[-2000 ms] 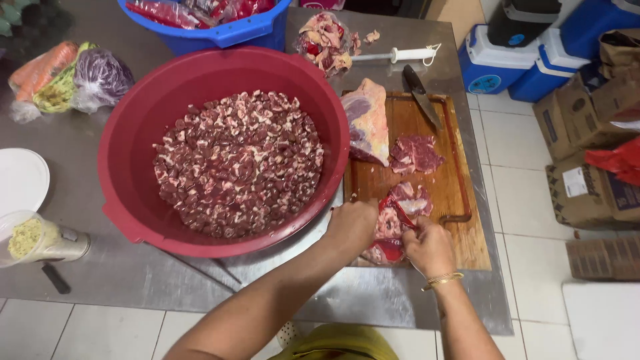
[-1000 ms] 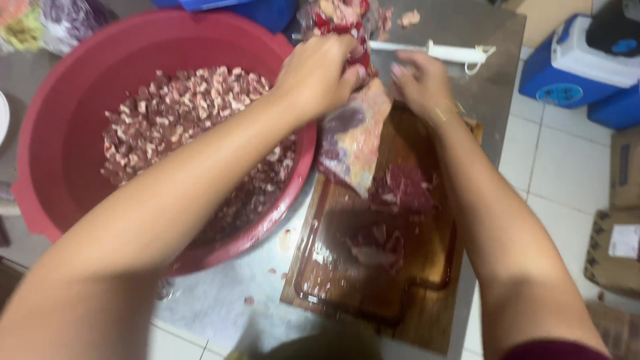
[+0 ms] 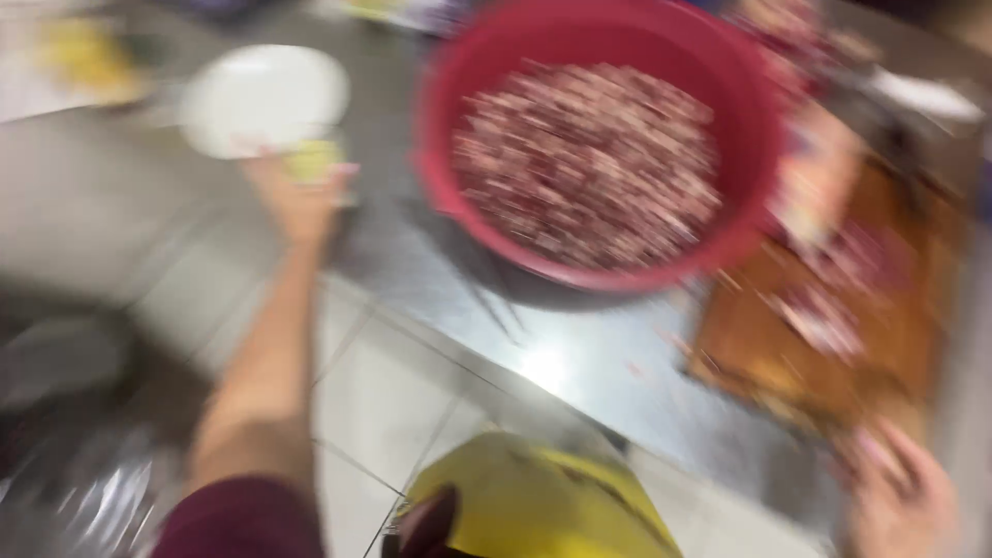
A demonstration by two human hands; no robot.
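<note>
My left hand [image 3: 298,190] reaches out at the left, its fingers spread around or against a clear plastic container [image 3: 316,159] of pale yellow-green chopped food; blur hides how firm the contact is. At the lower right, my right hand [image 3: 899,484] is by the near edge of the wooden cutting board [image 3: 891,325], its fingers partly bent and blurred. Pieces of raw meat [image 3: 818,318] lie on the board, with a larger fatty piece [image 3: 821,170] at its upper left. Between the hands stands a red plastic basin [image 3: 597,275] holding diced meat [image 3: 589,167].
A white plate [image 3: 267,93] lies just beyond the container. The steel table's [image 3: 573,372] near edge runs diagonally above a tiled floor. A white-handled tool [image 3: 926,94] and more meat [image 3: 783,23] are at the upper right. A yellow garment [image 3: 535,496] shows below.
The view has swung left. My left hand has left the large meat piece and moved left to the container. My right hand has moved from the top of the board to its near edge.
</note>
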